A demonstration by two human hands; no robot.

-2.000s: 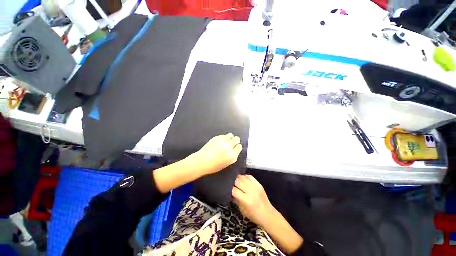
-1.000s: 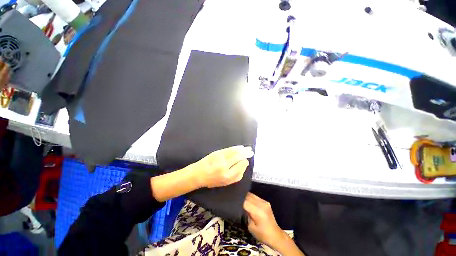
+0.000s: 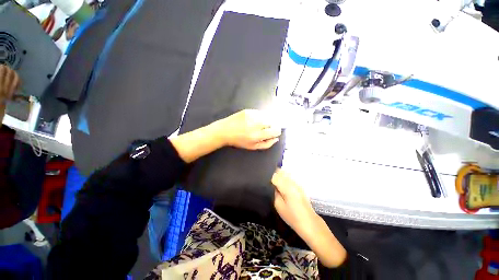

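Observation:
A dark grey cut panel (image 3: 241, 65) lies flat, its right edge along the needle area (image 3: 306, 101) of the white JACK sewing machine (image 3: 416, 82), beside a bright lamp spot. My left hand (image 3: 254, 129) rests on the panel near its right edge, just in front of the needle area, fingers closed on the cloth. My right hand (image 3: 287, 191) pinches the same right edge lower down, at the table's front edge. The panel's near end hangs over the front edge toward my lap.
More dark grey panels (image 3: 148, 71) with a blue strip (image 3: 112, 41) lie at left. Snips or a pen (image 3: 429, 172) and a yellow phone (image 3: 484, 190) lie at right. A grey fan housing (image 3: 27, 49), another person's hand (image 3: 8, 82) and a blue crate (image 3: 178, 227) are at left.
The panel and my left hand have moved away from me toward the needle area. My right hand has moved up to the table's front edge. The camera view has shifted. Another person's hand shows more at left.

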